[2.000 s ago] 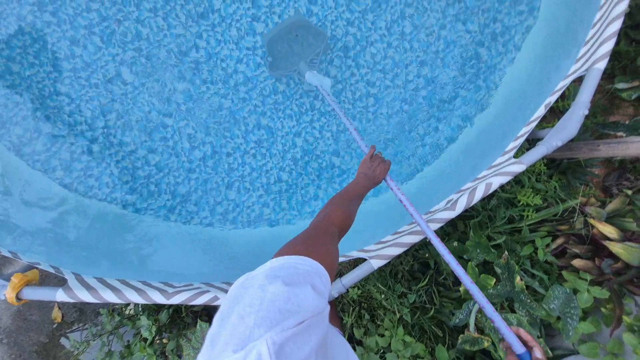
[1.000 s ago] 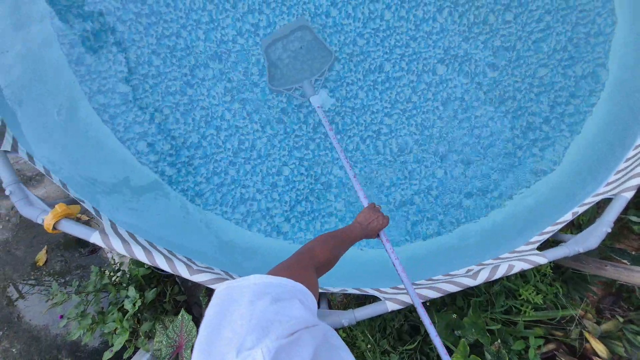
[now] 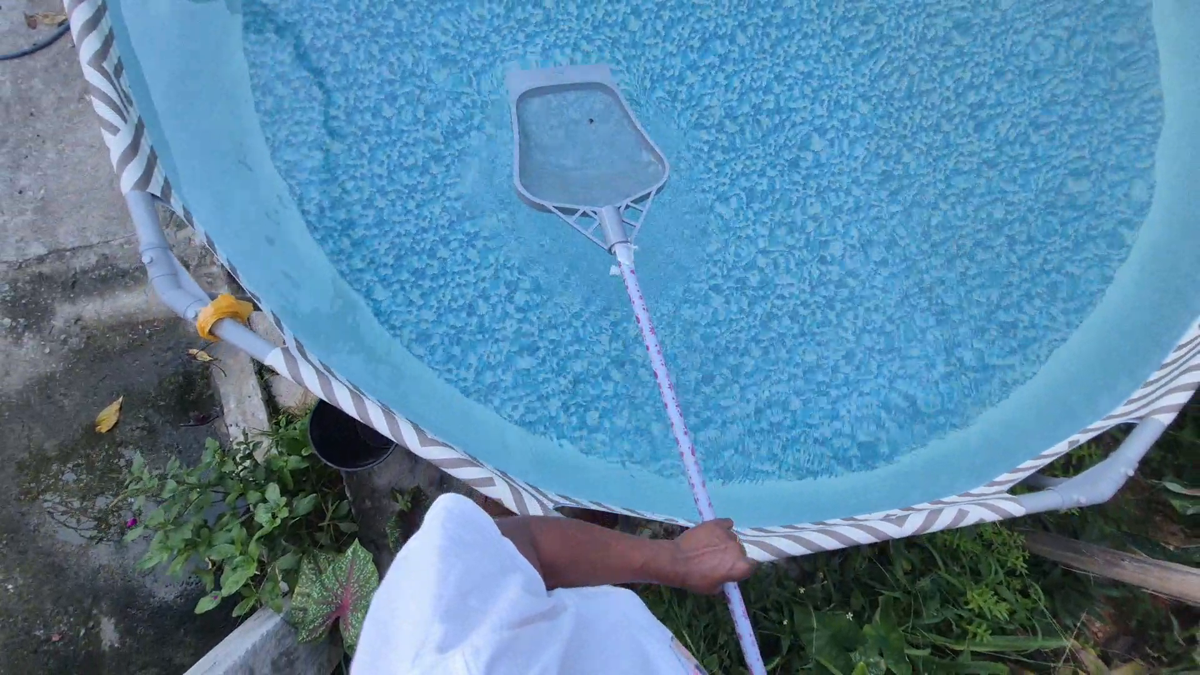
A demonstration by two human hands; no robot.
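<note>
My left hand (image 3: 714, 557) is closed around the speckled white pole (image 3: 670, 398) of a pool skimmer, just outside the near rim of a round above-ground pool. At the pole's far end, the grey skimmer net (image 3: 589, 145) lies over the blue pool water (image 3: 844, 234), with a small dark speck on its mesh. Some white material is wrapped where the pole meets the net's socket. The pole runs down past my hand and out of the bottom edge of view. My right hand is out of the frame.
The zigzag-patterned pool rim (image 3: 412, 436) curves across, with grey frame pipes (image 3: 167, 267) and a yellow wrap (image 3: 223, 316) on one. Outside it are a black bucket (image 3: 349, 437), leafy plants (image 3: 253, 525), a concrete ledge (image 3: 267, 647) and a wooden plank (image 3: 1116, 565).
The skimmer net, submerged earlier, now shows clearly at the surface. My left hand has drawn back from over the water to the near rim. My right hand, at the lower right two seconds ago, has left view.
</note>
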